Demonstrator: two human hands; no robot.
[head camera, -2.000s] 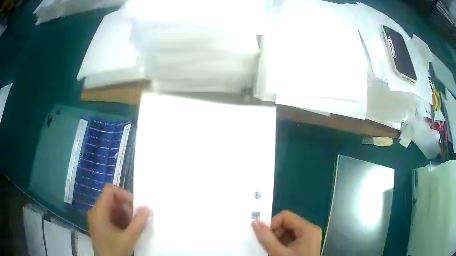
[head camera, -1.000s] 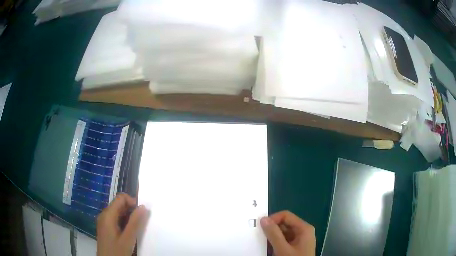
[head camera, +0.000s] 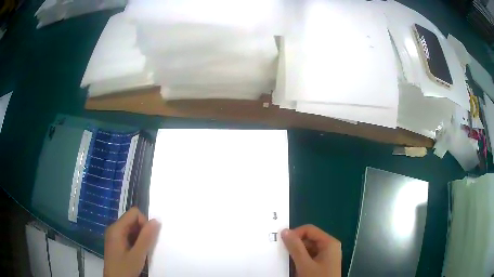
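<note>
A white backsheet (head camera: 216, 184) lies flat at the near edge of the bench in front of me, its lower end cut off by the picture's edge. Two small dark marks show near its right edge. My left hand (head camera: 130, 241) pinches its left edge between thumb and fingers. My right hand (head camera: 311, 249) pinches its right edge beside the lower mark. Both hands look bare. What lies under the sheet is hidden.
Blue solar cell strings (head camera: 103, 176) lie on glass at left. White sheet piles (head camera: 211, 65) stand behind on a brown board (head camera: 216, 111). A glass pane (head camera: 387, 227) and a pale stack (head camera: 471, 227) are at right. A smartphone (head camera: 433, 55) and small pale block (head camera: 416, 151) lie far right.
The backsheet has moved down from the board's edge towards me and now lies squarely. My right hand has moved slightly from over the sheet to its right edge. Both hands still grip.
</note>
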